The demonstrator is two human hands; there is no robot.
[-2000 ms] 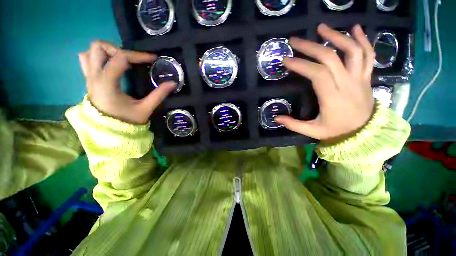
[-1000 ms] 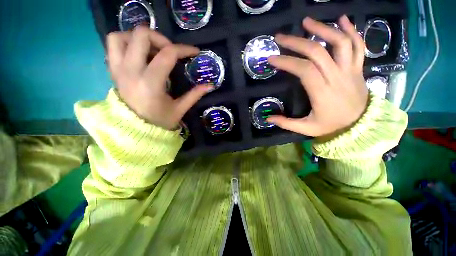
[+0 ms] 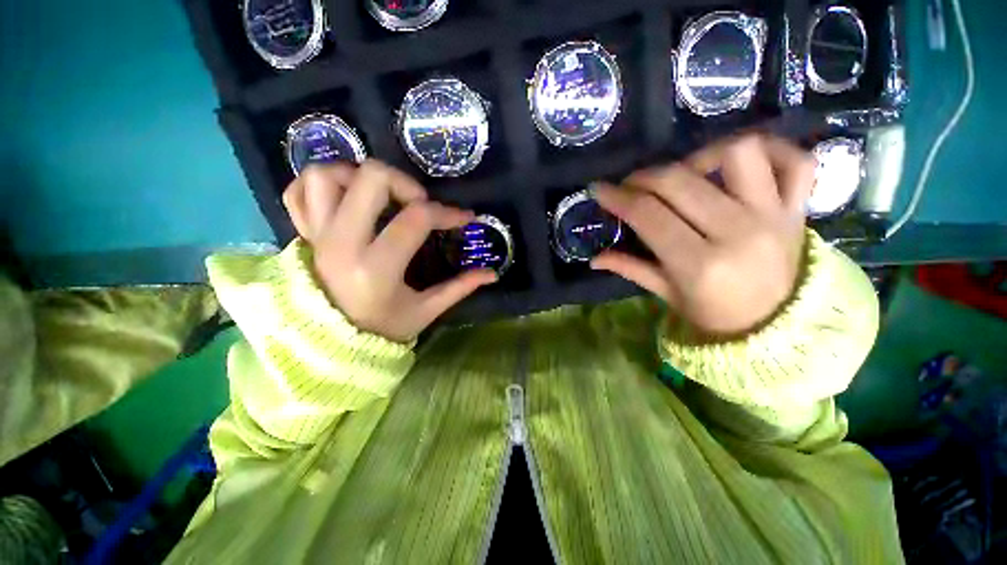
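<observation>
A black foam tray (image 3: 497, 188) holds several round silver-rimmed watch heads in square pockets. My left hand (image 3: 370, 248) has thumb and fingertip at the rim of a front-row watch head (image 3: 483, 245) with lit small text. My right hand (image 3: 718, 237) has thumb and fingertip at the rim of another front-row watch head (image 3: 585, 227), its face dark with a short line. Both watches sit in their pockets. Behind them, one watch head (image 3: 444, 127) shows yellow cross lines and another (image 3: 575, 93) shows text under glare.
Shiny clear film (image 3: 861, 118) and a white label (image 3: 882, 169) are at the tray's right end. A pale cable (image 3: 958, 132) lies on the teal mat (image 3: 105, 132) at the right. Another person's sleeve (image 3: 99, 353) is at the left. The tray overhangs the bench edge towards me.
My left hand has moved right and towards me, from a middle-row watch to a front-row one. My right hand has come down to a front-row watch. The watch now behind my left hand shows yellow cross lines.
</observation>
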